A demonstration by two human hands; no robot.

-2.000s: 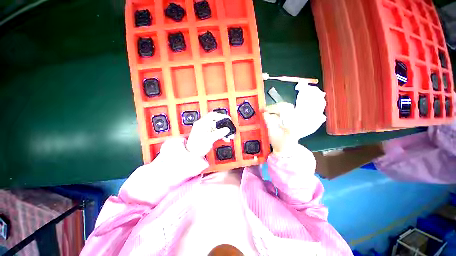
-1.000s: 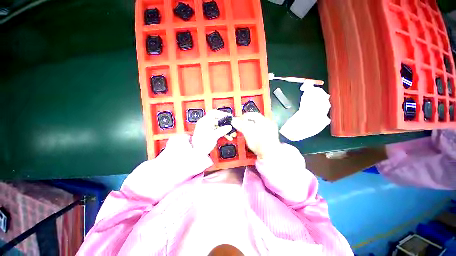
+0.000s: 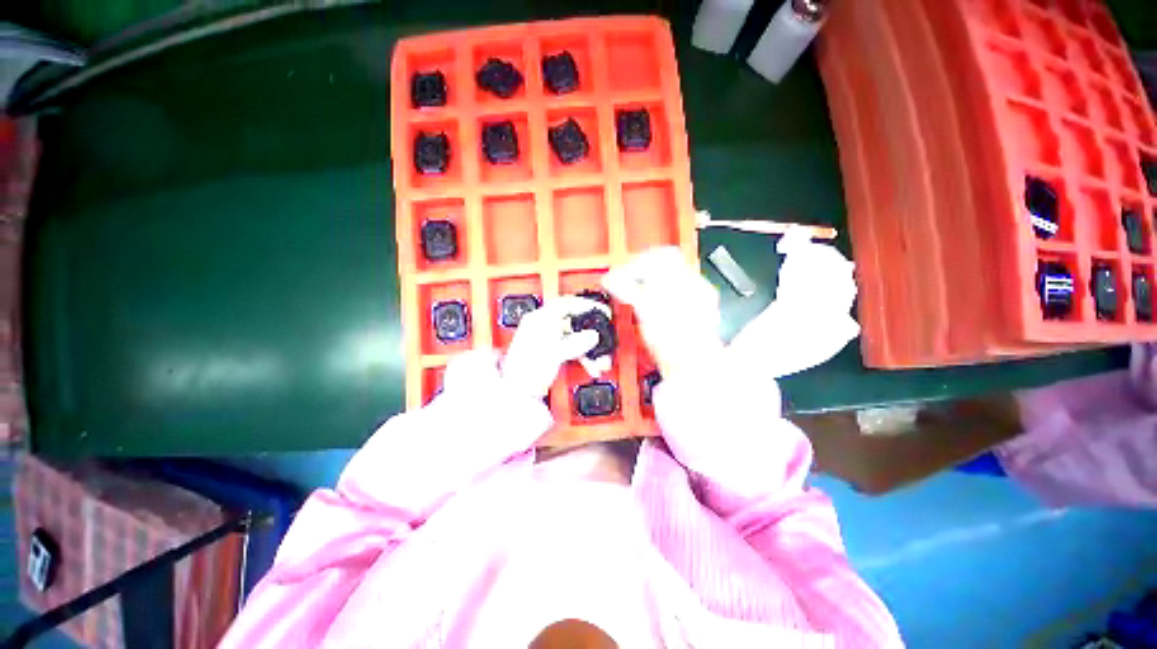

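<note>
An orange-red compartment tray (image 3: 544, 183) lies before me with several black watch cases in its square pockets. My left hand (image 3: 548, 345) holds a black watch case (image 3: 594, 335) between thumb and fingers over the lower part of the tray. My right hand (image 3: 665, 302) is just right of and above this case, over the tray's right side. It looks bright and washed out, and I cannot tell whether its fingertips hold anything. My hands and sleeves hide some lower pockets.
A white cloth (image 3: 815, 308), a slim orange-white stick (image 3: 768, 228) and a small grey strip (image 3: 732, 271) lie right of the tray. White bottles (image 3: 783, 41) stand behind. Stacked orange-red trays (image 3: 910, 190) rise at right. A pink sleeve or cloth (image 3: 1091, 431) shows at lower right.
Two seconds ago my right hand was by the cloth; it moved left to the held case, then slightly up from it. My left hand keeps the case. The view has shifted, showing more of the tray's far edge.
</note>
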